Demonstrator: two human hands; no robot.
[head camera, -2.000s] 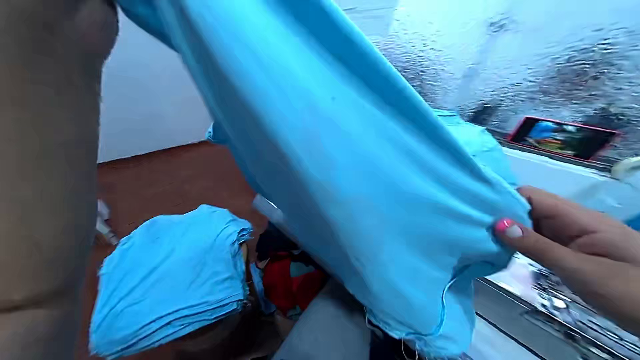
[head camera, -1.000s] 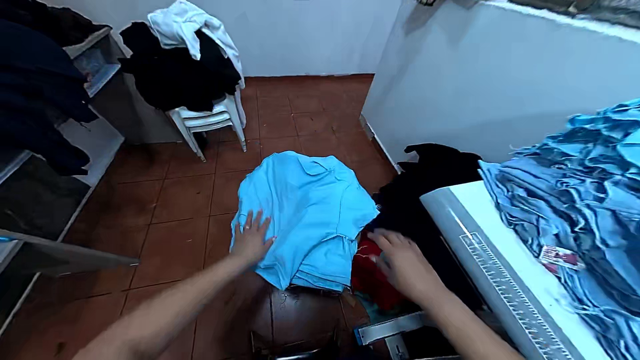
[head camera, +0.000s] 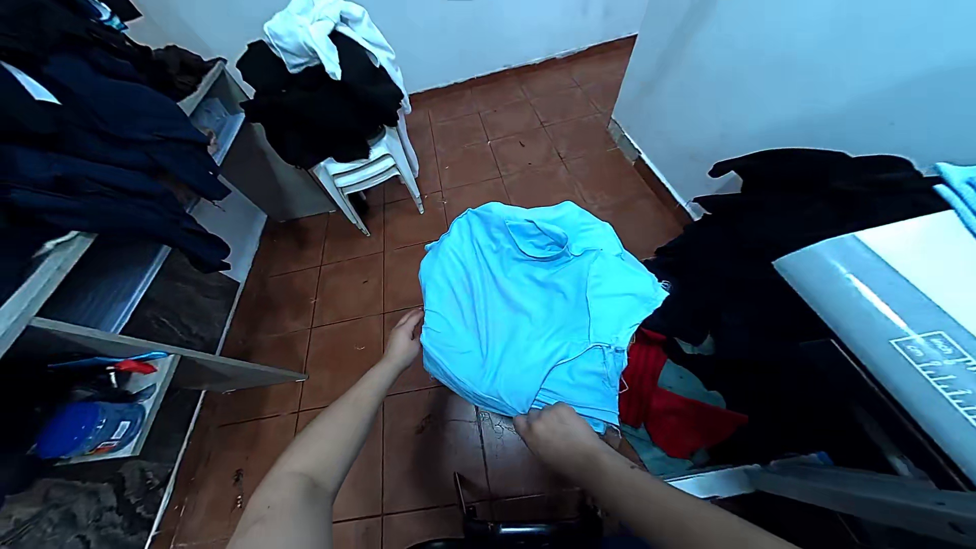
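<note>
A stack of light blue knit shirts (head camera: 518, 305) lies in the middle of the view, above the tiled floor, with a round neck opening on the top piece. At its left edge is my left hand (head camera: 406, 335), its fingers against the side of the stack; whether they grip cloth cannot be told. My right hand (head camera: 555, 431) holds the near edge of the stack, its fingers closed on the fabric. What supports the stack is hidden beneath it.
White stacked plastic chairs (head camera: 374, 171) bear black and white clothes. Shelves with dark garments (head camera: 107, 168) and a blue-lidded jar (head camera: 88, 428) stand left. At right are a white machine table (head camera: 900, 305), black cloth (head camera: 823, 198) and red cloth (head camera: 671, 412). A black metal frame (head camera: 518, 526) is nearest.
Two seconds ago a blue garment was held up in front; now it is not raised. Since one second ago, my left hand has moved from atop the stack to its left edge, and my right to its near edge.
</note>
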